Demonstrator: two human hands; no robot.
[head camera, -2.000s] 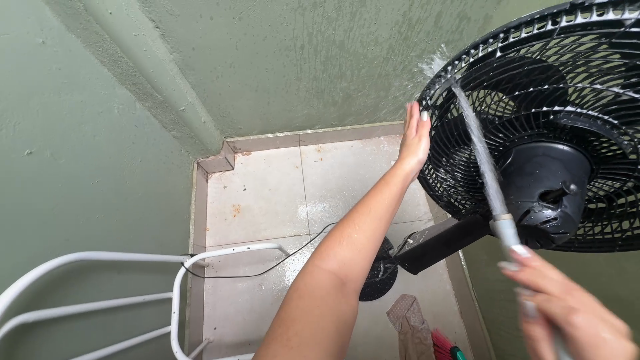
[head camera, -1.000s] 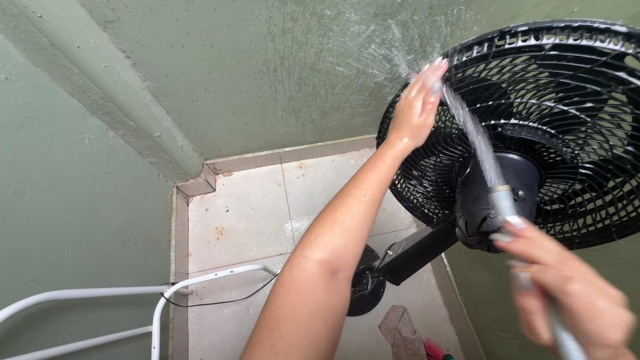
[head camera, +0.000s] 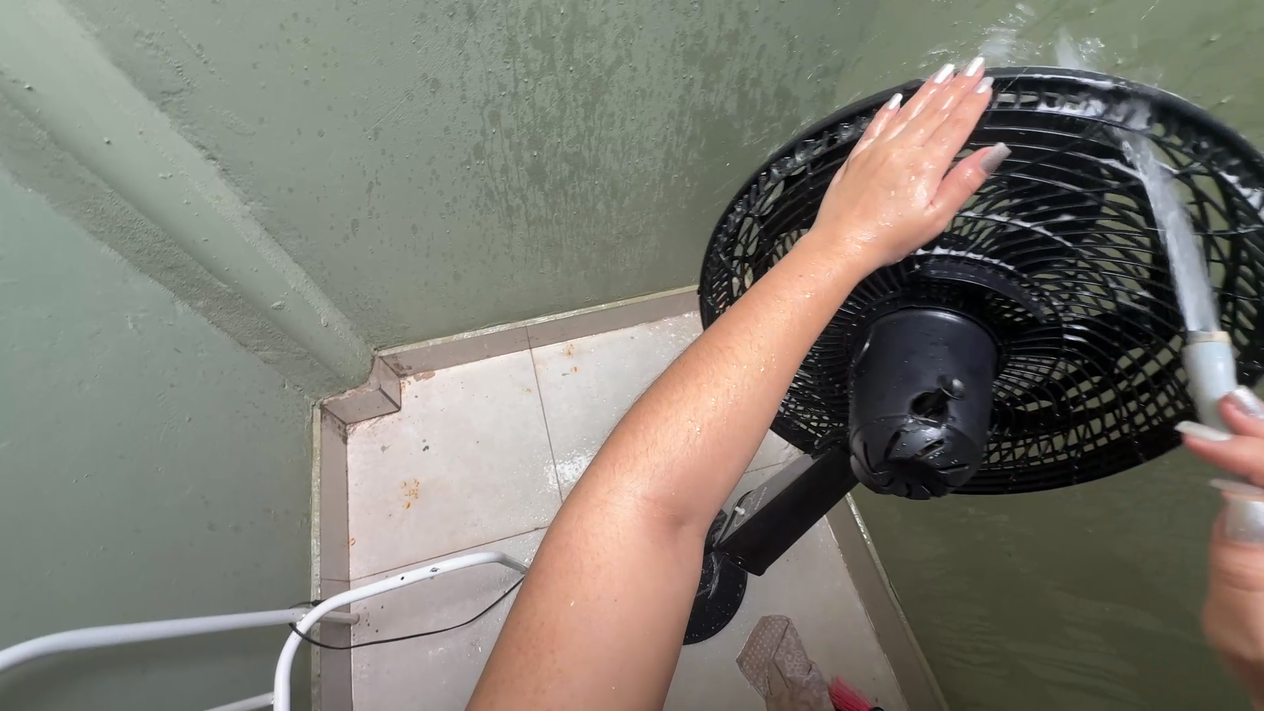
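A black pedestal fan (head camera: 923, 395) stands in the corner, its wet round grille (head camera: 1076, 415) tilted, with traces of foam on the rim. My left hand (head camera: 904, 173) lies flat on the upper left of the grille, fingers extended over its rim, holding nothing. At the right edge my right hand (head camera: 1239, 533), partly out of view, grips a pale hose (head camera: 1210, 370). Water (head camera: 1175, 237) streams from the hose end onto the grille's upper right and splashes past the rim. The fan's pole and round base (head camera: 716, 597) are partly hidden behind my left forearm.
Green walls (head camera: 553, 148) with water drops meet above a tiled floor (head camera: 444, 464). A white tubular metal frame (head camera: 395, 583) stands at the lower left, a black cord (head camera: 425, 642) running by it. A patterned cloth (head camera: 780, 662) and something pink (head camera: 847, 695) lie near the fan base.
My left hand has moved from the grille's left edge to its upper part. The hose and its stream have moved right along the grille. The view has shifted somewhat.
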